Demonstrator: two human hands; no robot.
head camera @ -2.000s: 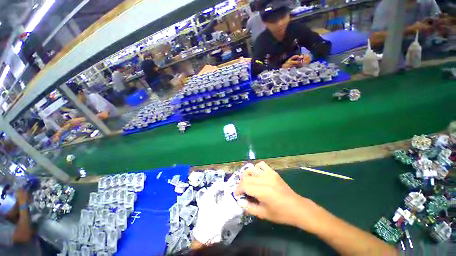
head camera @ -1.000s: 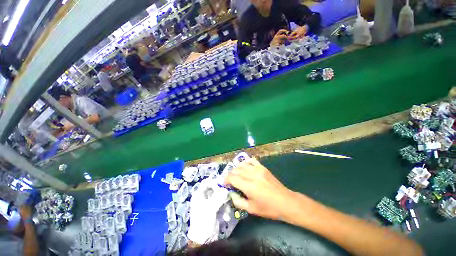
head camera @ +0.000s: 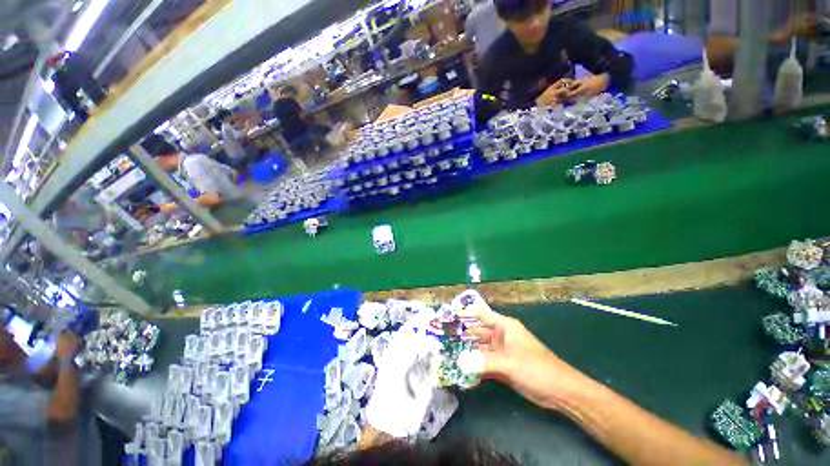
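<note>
My left hand (head camera: pixel 400 384), in a white glove, is at the bench in front of me, beside a loose heap of pale housings (head camera: pixel 346 400). My bare right hand (head camera: pixel 510 350) is just right of it. Between the two hands is a green circuit-board assembly (head camera: pixel 455 362) with a white round part and reddish wires. The right fingers grip its right side; the gloved fingers touch its left side. A pale housing (head camera: pixel 470 303) shows just above the fingers. The gloved fingertips are blurred, and whether they hold something else is hidden.
A blue tray (head camera: pixel 264 400) with rows of housings is at left. Circuit-board assemblies (head camera: pixel 790 367) lie piled at right. A thin stick (head camera: pixel 628 312) lies near the tan edge strip. The green belt (head camera: pixel 510 227) carries spaced units. Across it, a person (head camera: pixel 555 55) sits behind stacked trays (head camera: pixel 400 164).
The green circuit board now shows between my hands, where the right hand covered it before. The right hand has turned and its fingers have opened outward. The view has shifted; belt units have moved left.
</note>
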